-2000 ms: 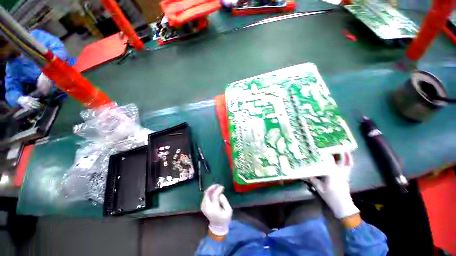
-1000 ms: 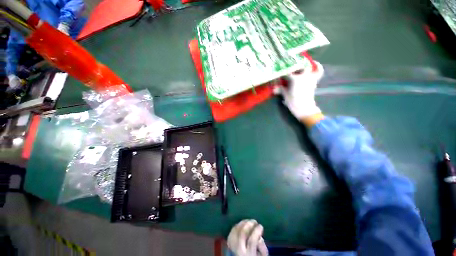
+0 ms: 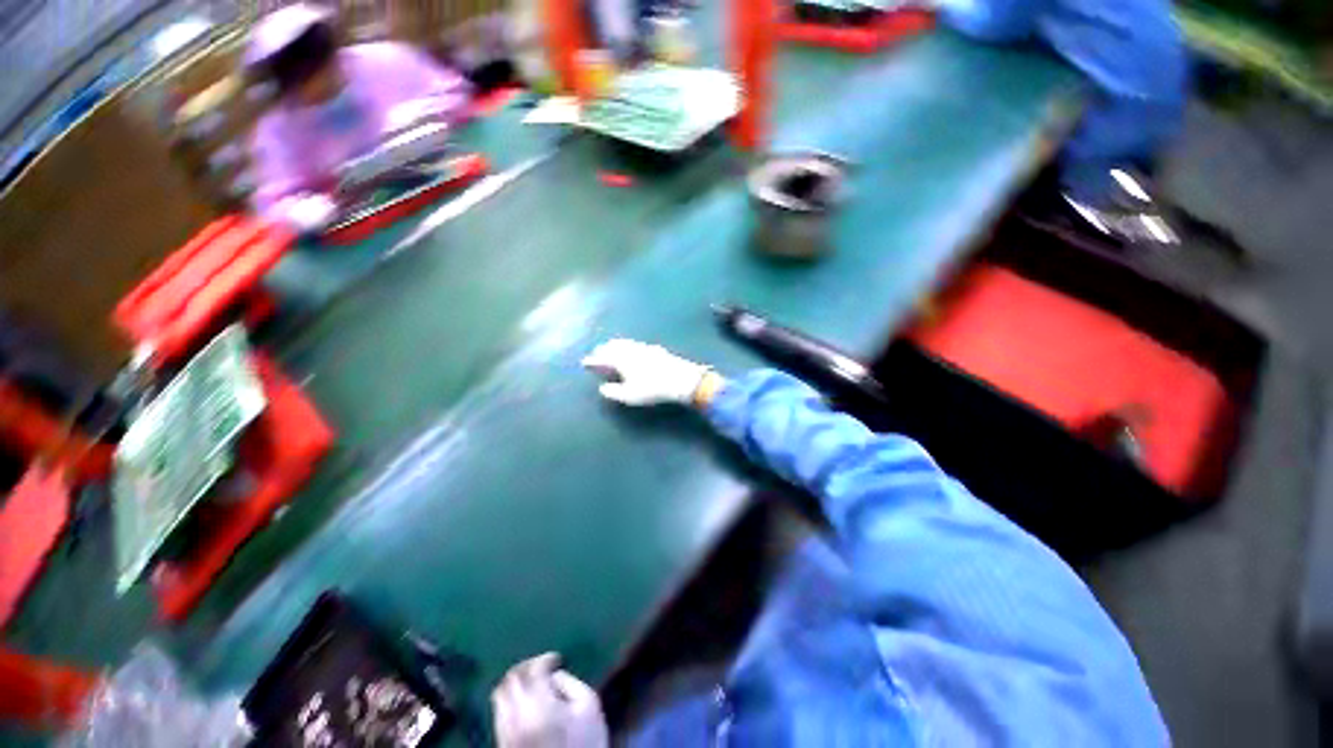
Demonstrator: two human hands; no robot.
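My right hand (image 3: pixel 643 373), in a white glove, is over the green bench with nothing visible in it. My left hand (image 3: pixel 548 704), also gloved, is at the bench's front edge at the bottom, blurred, its fingers bent. The green circuit board (image 3: pixel 187 446) lies tilted on a red carrier (image 3: pixel 278 475) at the left, out of reach of both hands. The black electric screwdriver (image 3: pixel 797 348) lies on the bench just right of my right hand.
A black parts tray (image 3: pixel 344 684) with small silvery parts and a clear plastic bag (image 3: pixel 154 709) are at lower left. A grey can (image 3: pixel 794 205) stands beyond the screwdriver. A red-lined black bin (image 3: pixel 1082 373) is at right. A person in pink and another in blue are at the bench.
The view has swung to the right. My right hand has let go of the board and carrier, which now lie far left. The screwdriver, can and bin have come into fuller view.
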